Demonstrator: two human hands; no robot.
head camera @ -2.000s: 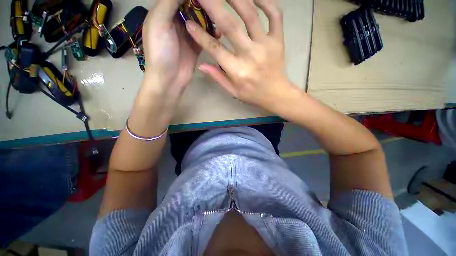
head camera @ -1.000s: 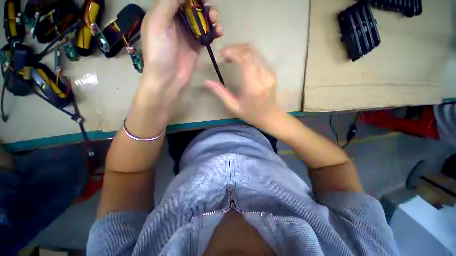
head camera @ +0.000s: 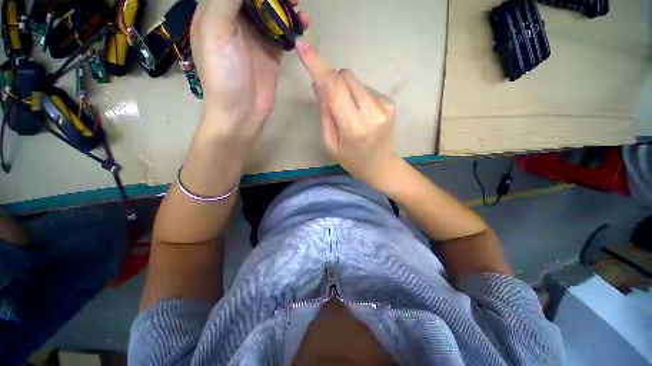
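Note:
An open pack body, a black rounded shell with a yellow strip and thin wires, is at the top edge, which cuts it off. My left hand holds it from the left, with fingertips showing on its right side. My right hand is to the lower right, its index fingertip touching the lower end of the pack body. The other fingers are curled. A cable seems to run from that end toward my right hand, mostly hidden; whether my right hand grips it cannot be told.
Several waiting open units with green boards and cords lie at the left. A cord hangs over the green bench edge. Black stacked covers lie on the cardboard at the right. A person's leg is at lower left.
The yellow-striped pack body has moved up slightly. My right hand has moved from over it to below it, and its fingers have drawn in to its lower end. The cord seen hanging there is now mostly hidden.

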